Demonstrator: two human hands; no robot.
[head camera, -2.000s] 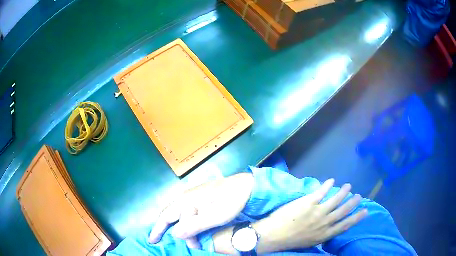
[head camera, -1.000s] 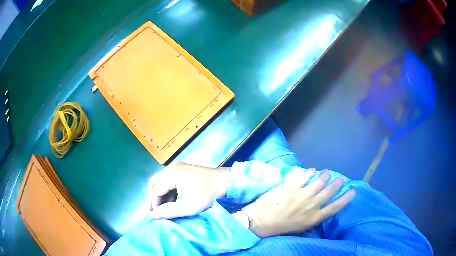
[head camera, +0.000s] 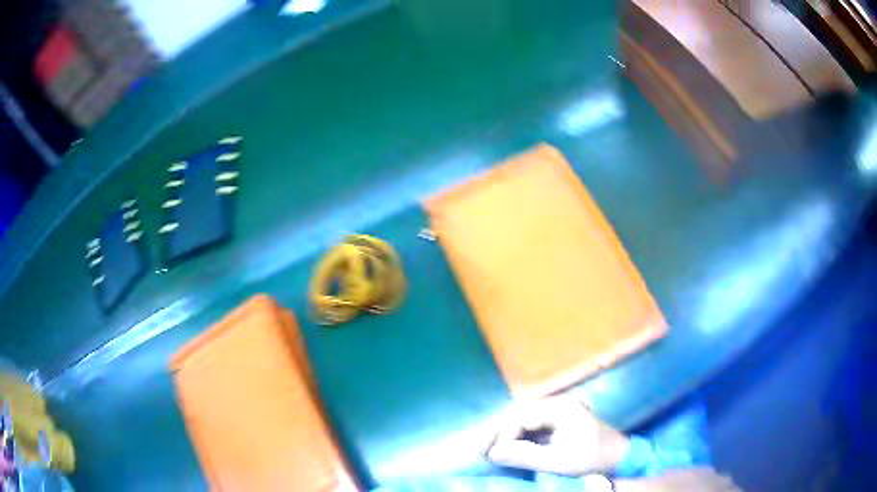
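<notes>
The picture is blurred. An orange fixture plate or low stack (head camera: 548, 274) lies on the green surface. My right hand (head camera: 553, 432) is just below its near edge, loosely curled, with a gap between thumb and fingers and nothing seen in it. My left hand (head camera: 673, 482) crosses below it, mostly cut off by the bottom edge, so its fingers are hidden. A tangle of yellow rubber bands (head camera: 358, 279) lies left of the plate. A second orange plate stack (head camera: 255, 399) is at the lower left, cut off by the bottom edge.
Two dark panels with pale tabs (head camera: 200, 204) lie on the green surface (head camera: 385, 125) at upper left. Banded brown-orange stacks (head camera: 692, 96) stand at upper right. Blurred yellow objects (head camera: 34, 418) are at the far left edge. The surface's near edge curves along the right.
The view has swung left, so the plates and rubber bands appear further right and the dark panels show more fully. Both hands sit lower in view, the left now mostly cut off.
</notes>
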